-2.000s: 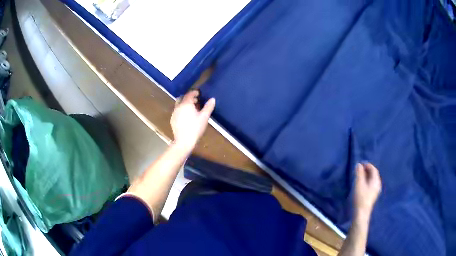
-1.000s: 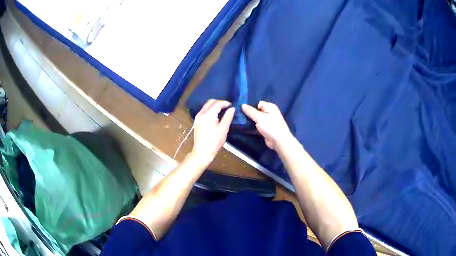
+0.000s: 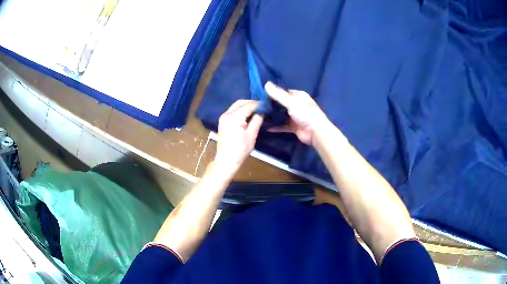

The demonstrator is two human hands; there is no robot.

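Navy fabric (image 3: pixel 383 83) covers the table from the middle to the right, with soft folds. My left hand (image 3: pixel 239 127) pinches the fabric near its left corner with thumb and fingers. My right hand (image 3: pixel 297 111) is right beside it, thumb raised and fingers at the same raised bit of cloth. A bright blue fold (image 3: pixel 254 72) stands up just beyond my fingertips. The white underlay strip (image 3: pixel 276 162) shows along the near fabric edge. My fingers hide part of the pinched cloth.
A cut stack with a white top sheet (image 3: pixel 133 61) lies at the upper left, a yellow-and-clear slim tool (image 3: pixel 92 41) on it. A loose thread (image 3: pixel 203 153) lies at the brown table edge. A green plastic bag (image 3: pixel 105 216) is lower left; a black flat item (image 3: pixel 267 192) is by my waist.
My right hand has come from the far right to beside my left hand, and both now hold the cloth near its corner. A bright blue fold has appeared. The view has shifted.
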